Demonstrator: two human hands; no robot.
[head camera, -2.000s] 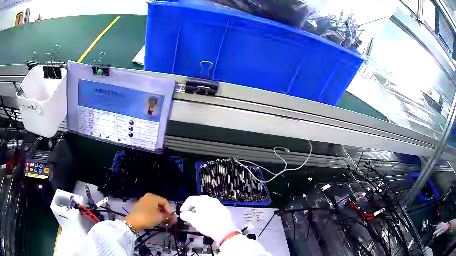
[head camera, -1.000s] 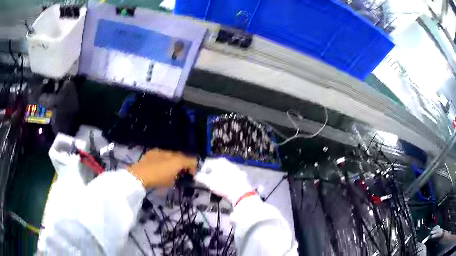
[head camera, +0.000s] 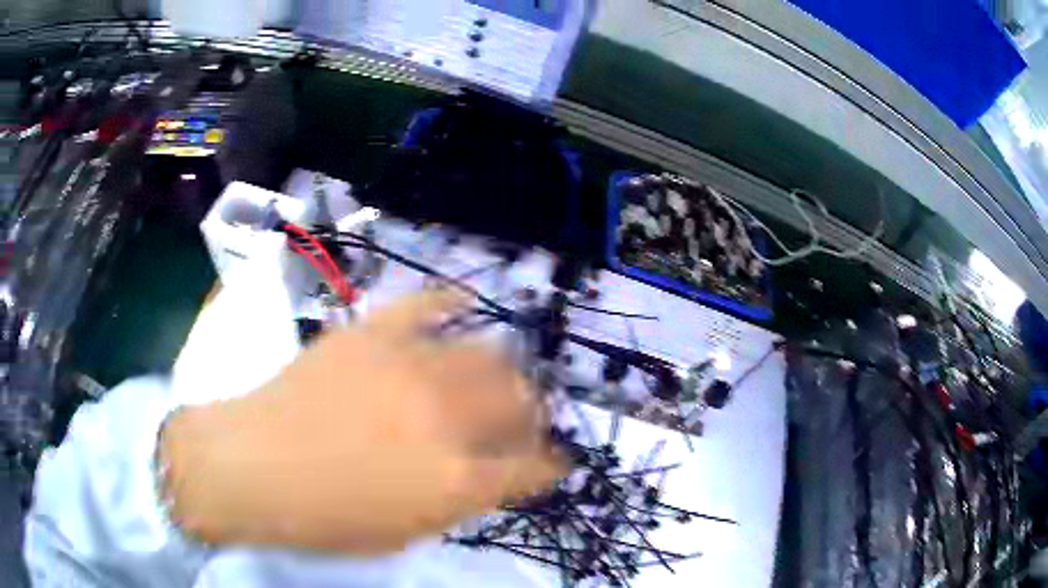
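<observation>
My left hand (head camera: 368, 425) is bare, large and blurred over the left part of the white board (head camera: 741, 459). Its fingertips are at the heap of thin black strips, perhaps cable ties (head camera: 598, 517); whether it holds any cannot be told. My right hand is not in view. A black cable (head camera: 483, 301) runs across the board behind my left hand. Small black blocks (head camera: 615, 368) sit in a row on the board, with silvery pieces near them. The white tool holder (head camera: 247, 264) stands at the board's left, with a red-handled tool (head camera: 328, 262) in it.
A blue tray (head camera: 690, 296) of small metal-ended parts lies behind the board, beside a dark parts pile (head camera: 494, 172). A box with coloured buttons (head camera: 190, 136) is at left. Harnesses over plastic (head camera: 873, 459) lie at right. A rail and blue crate (head camera: 919, 52) are behind.
The view has tilted down and turned, so the board shows larger. My hands were together over the board; now my left hand is nearer the camera and my gloved right hand has left the picture.
</observation>
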